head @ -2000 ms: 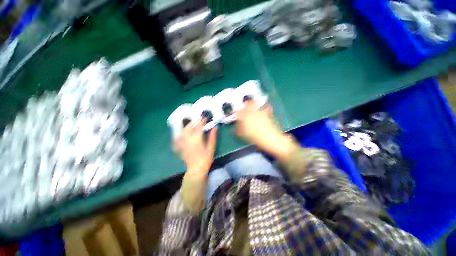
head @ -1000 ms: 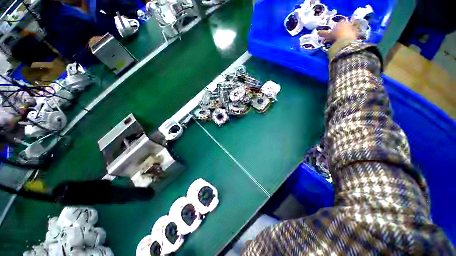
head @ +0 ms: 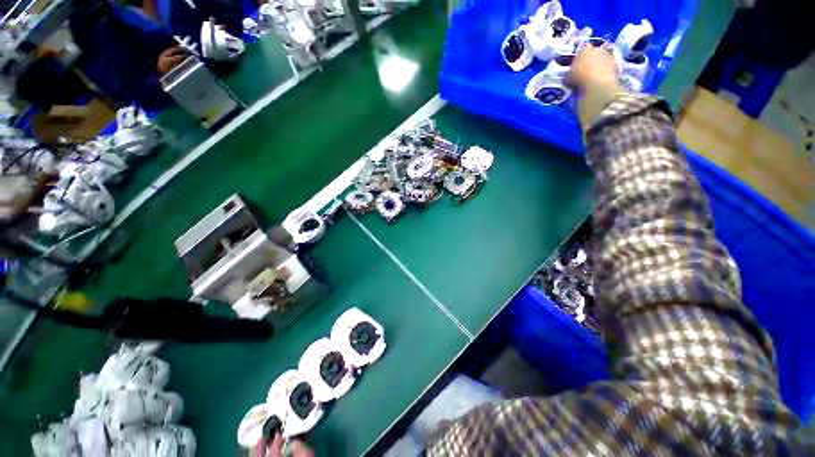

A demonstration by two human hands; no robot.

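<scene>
Several white motor housings point(head: 331, 368) with dark openings stand in a slanted row on the green bench. The fingertips of my left hand point(head: 281, 447) show at the bottom edge, at the row's lowest housing; the rest of that hand is cut off. My right hand point(head: 593, 76) is inside the blue parts bin point(head: 500, 105) at the top, among loose white housings point(head: 548, 87). Its fingers are at a housing, but I cannot tell whether they grip it.
A heap of stators point(head: 420, 170) lies mid-bench. A silver screw feeder point(head: 246, 268) stands left of it. A black electric screwdriver point(head: 188, 319) hangs above stacked white units point(head: 134, 402). A lower blue bin point(head: 554, 344) holds small parts. A person's hand point(head: 172, 59) shows at upper left.
Both hands were on the housing row; the view has since turned right and my right hand has gone into the blue bin, shifting slightly left there. My left fingertips have come back into view.
</scene>
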